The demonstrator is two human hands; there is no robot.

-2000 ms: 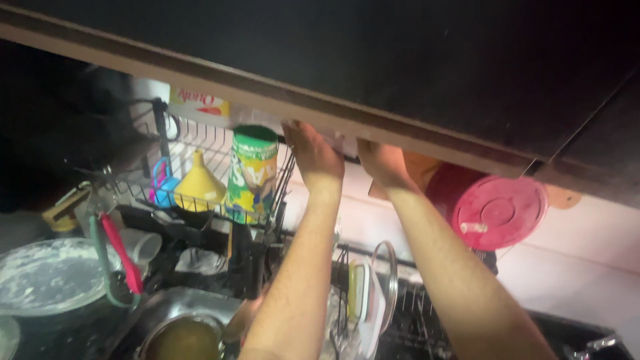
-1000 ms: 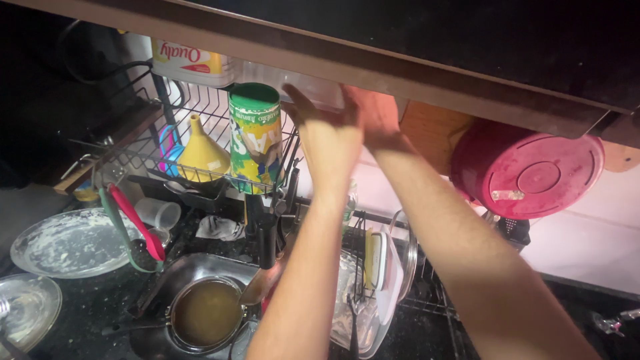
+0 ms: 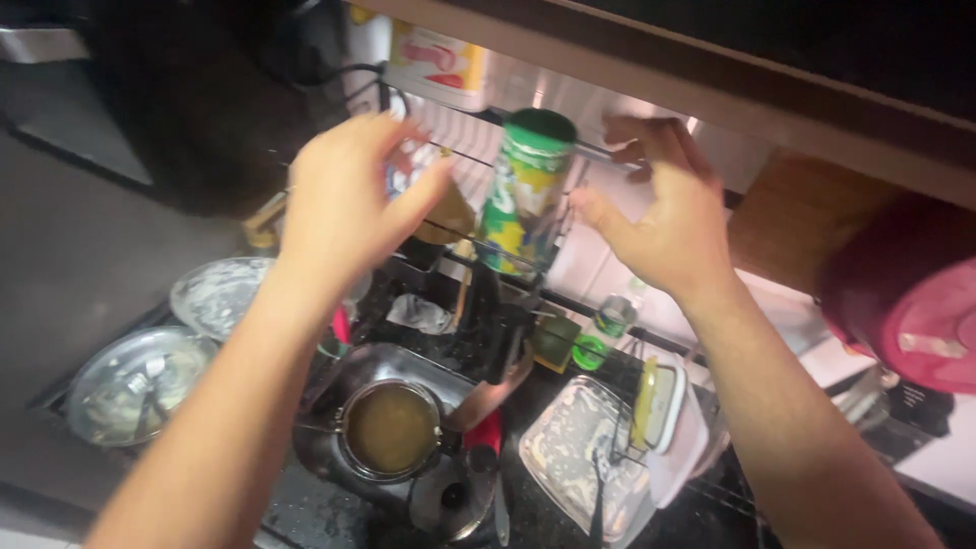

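A green cylindrical canister [image 3: 528, 194] with a yellow pattern stands in the wire rack [image 3: 450, 126], between my two hands. My left hand [image 3: 343, 191] hangs in the air to its left, fingers apart and holding nothing, partly over a yellow funnel [image 3: 448, 213]. On the canister's other side, my right hand [image 3: 671, 206] is raised with thumb and fingers spread, also with nothing in it. A plastic tub [image 3: 438, 65] with a yellow and red label sits at the rack's upper left. Clear containers [image 3: 579, 107] show behind the right fingers, under the cabinet edge.
Below are a sink [image 3: 328, 457] with a pot of cloudy liquid [image 3: 393, 431], two smeared dishes [image 3: 141, 385] at left, and a smeared rectangular container [image 3: 583, 450] with a utensil. A red plastic basin [image 3: 930, 328] hangs at right beside a wooden board [image 3: 801, 213]. The cabinet edge [image 3: 686, 91] crosses above.
My hands were close together near the cabinet's underside, right of the canister. Now they are apart, the left one having moved across to the canister's left. The view has shifted.
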